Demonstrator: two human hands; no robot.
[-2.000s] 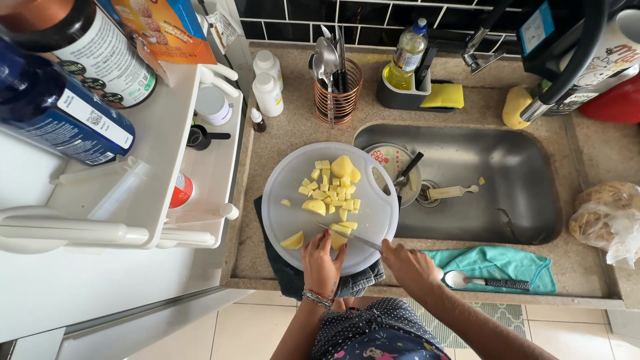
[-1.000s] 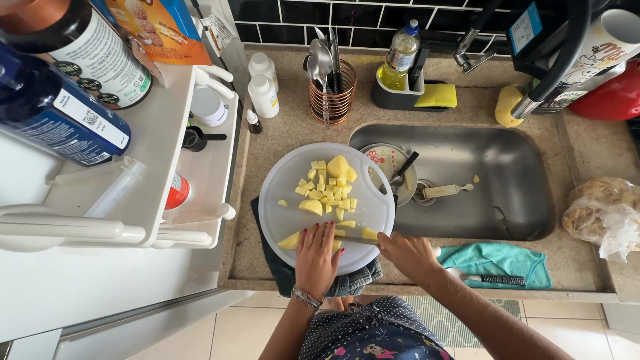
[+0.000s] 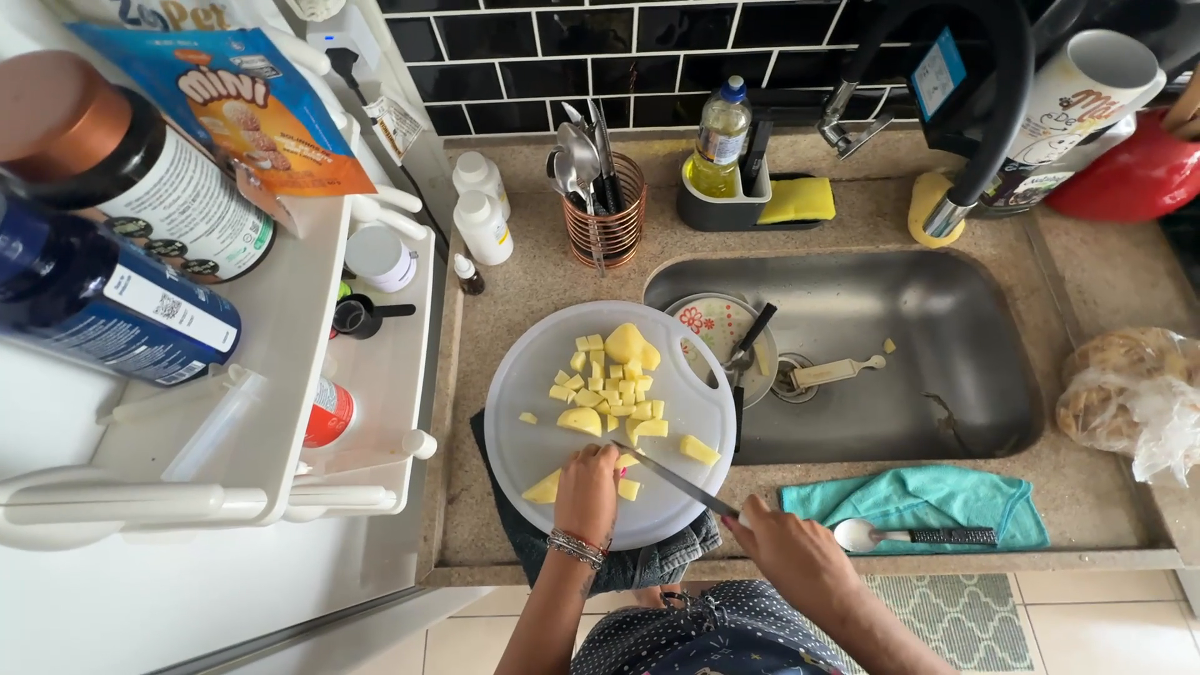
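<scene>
A round white plastic cutting board (image 3: 525, 375) lies on a dark cloth (image 3: 656, 562) by the sink. On its upper half are yellow cubes (image 3: 614, 384), apparently potato, beside a larger uncut piece (image 3: 633, 347). My right hand (image 3: 797, 553) grips a kitchen knife (image 3: 689, 489) by its handle, the blade slanting up and left over the board. My left hand (image 3: 589, 497) presses down on the board's lower part, fingers curled by the blade tip; what is under them is partly hidden. A yellow wedge (image 3: 541, 487) lies left of it, and a cut chunk (image 3: 698, 450) lies to the right.
The steel sink (image 3: 900, 300) holds a floral plate (image 3: 717, 323) and a peeler-like tool (image 3: 837, 372). Behind the board stand a copper wire cutlery holder (image 3: 605, 220) and white bottles (image 3: 483, 225). A teal cloth (image 3: 937, 506) with a spoon (image 3: 867, 535) lies right; white shelves (image 3: 309, 375) stand left.
My left hand has gone from flat over the yellow piece one second ago to curled fingers. The knife, level across the board then, now slants, and a separate chunk lies at the board's right.
</scene>
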